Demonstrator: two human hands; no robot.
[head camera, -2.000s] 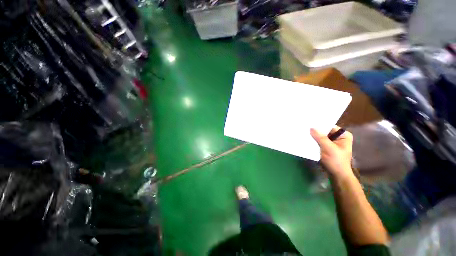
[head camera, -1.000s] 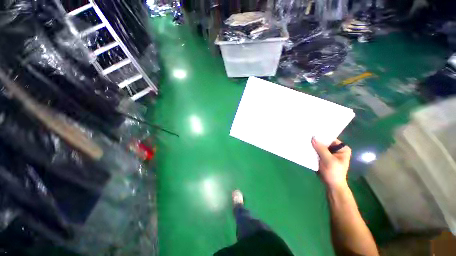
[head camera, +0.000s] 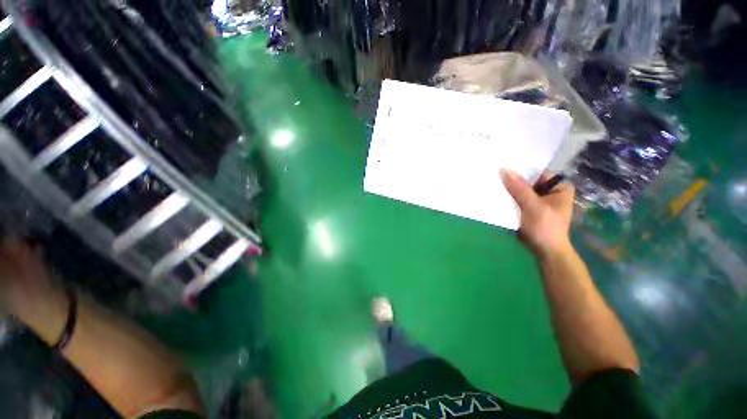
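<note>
White paper sheets (head camera: 459, 151) with faint print lines are held out in front of me, above the green floor. My right hand (head camera: 541, 209) grips their lower right corner, thumb on top, fingers underneath. A thin black pen (head camera: 549, 185) sticks out between the thumb and fingers of the same hand. My left hand (head camera: 23, 278) is at the far left edge, blurred and dark, with a dark band on the wrist. Its fingers cannot be made out.
A silver ladder (head camera: 135, 176) leans on the left beside dark garments in clear film (head camera: 188, 65). A pale bin (head camera: 581, 123) with goods stands behind the sheets. Plastic-wrapped dark bundles (head camera: 627, 139) lie on the floor (head camera: 328, 295) at the right. More garments hang at the back.
The ladder and the goods-filled bin are closer. The empty pale bins on the right have left the view. My left arm has come in at the left. My right hand still holds the sheets and pen.
</note>
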